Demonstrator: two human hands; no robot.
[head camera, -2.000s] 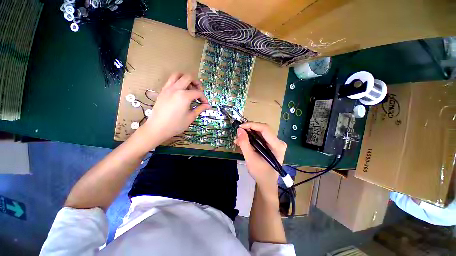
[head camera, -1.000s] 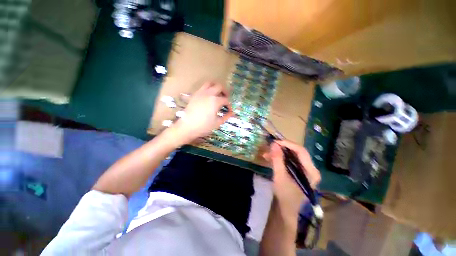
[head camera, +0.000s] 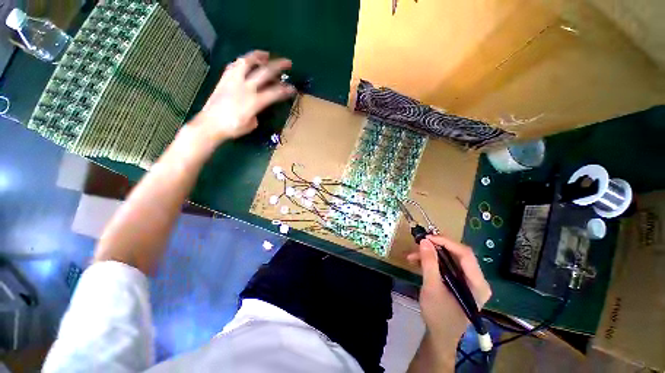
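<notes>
The green-white PCB panel (head camera: 386, 164) lies flat on the tan cardboard sheet (head camera: 445, 191). Several white wired discs (head camera: 290, 191) lie left of the panel, their thin dark leads running onto its lower part. My right hand (head camera: 453, 273) holds the black soldering iron (head camera: 459, 290), its tip over the panel's right edge, with a thin curved metal piece beside the tip. My left hand (head camera: 244, 95) is blurred, over the mat at the upper left, fingers apart. It partly covers dark wires and a white disc (head camera: 285, 77); no held thing shows.
A tall stack of PCB panels (head camera: 135, 95) and a clear bottle (head camera: 38, 36) stand left. A carton (head camera: 467, 65) and patterned strip (head camera: 430, 122) are behind. Right are a jar (head camera: 516, 154), loose rings (head camera: 486, 216), black box (head camera: 543, 244) and solder reel (head camera: 589, 183).
My left hand has left the panel and moved to the upper left. The iron stays in my right hand, its tip now nearer the panel's right edge. The view has shifted left.
</notes>
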